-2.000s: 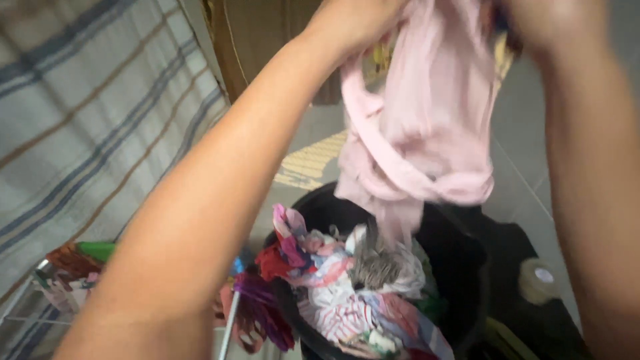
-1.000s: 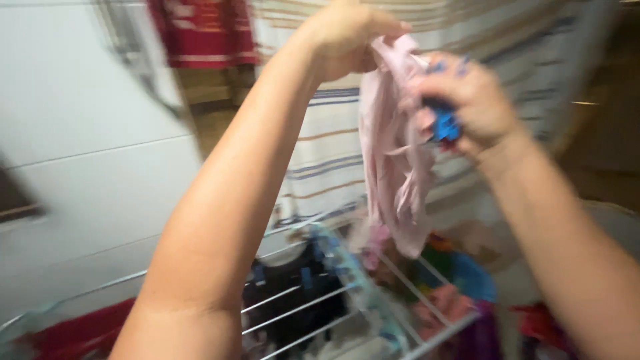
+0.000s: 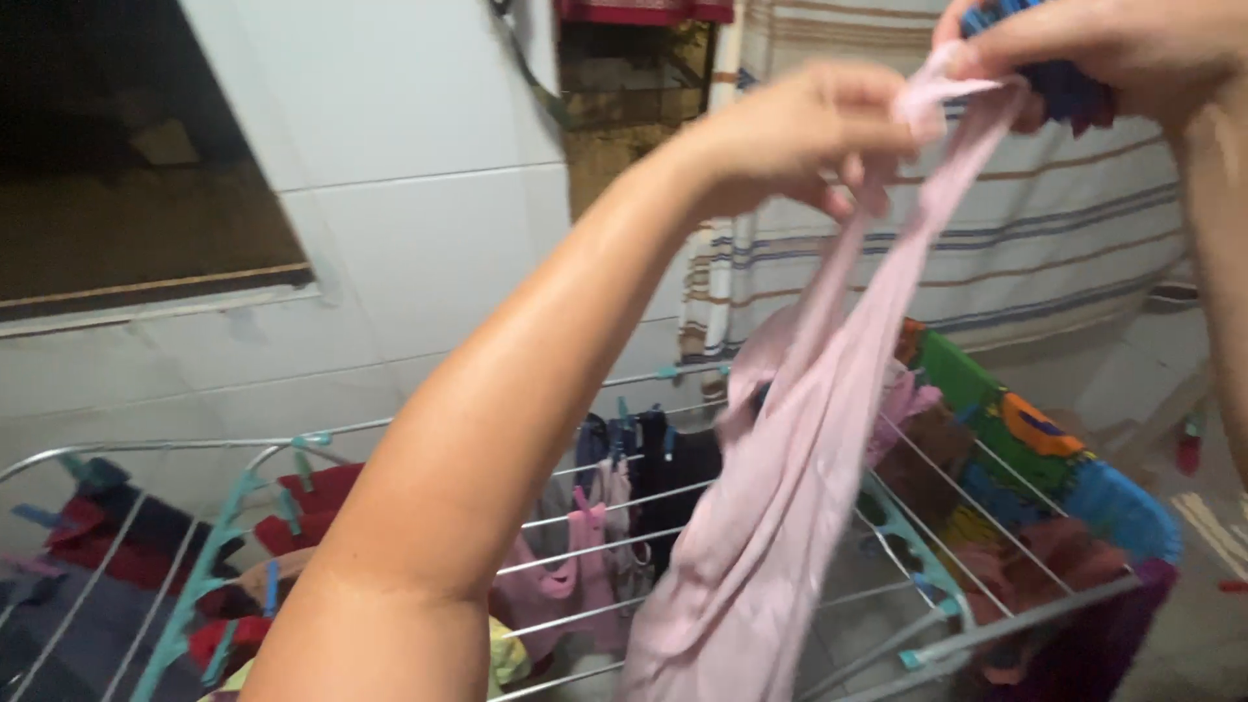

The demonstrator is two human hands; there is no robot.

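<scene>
A light pink cloth garment (image 3: 780,507) hangs from both hands at the upper right, its lower part in front of the drying rack. My left hand (image 3: 819,127) pinches one side of its top edge, blurred by motion. My right hand (image 3: 1102,58) grips the other side between thumb and fingers and also holds a bunch of blue clothespins (image 3: 1063,93) in its palm. The garment is twisted and narrow near the hands, wider below.
A metal drying rack (image 3: 585,561) with teal joints bears pegged clothes, among them a pink top (image 3: 556,585) and a multicoloured towel (image 3: 1014,419). Behind it are a tiled wall (image 3: 419,263), a dark window (image 3: 127,166) and a striped hanging cloth (image 3: 1053,214).
The view has swung from a black tub of wet laundry to the drying rack. Both hands still hold the pink garment, which earlier hung over the tub.
</scene>
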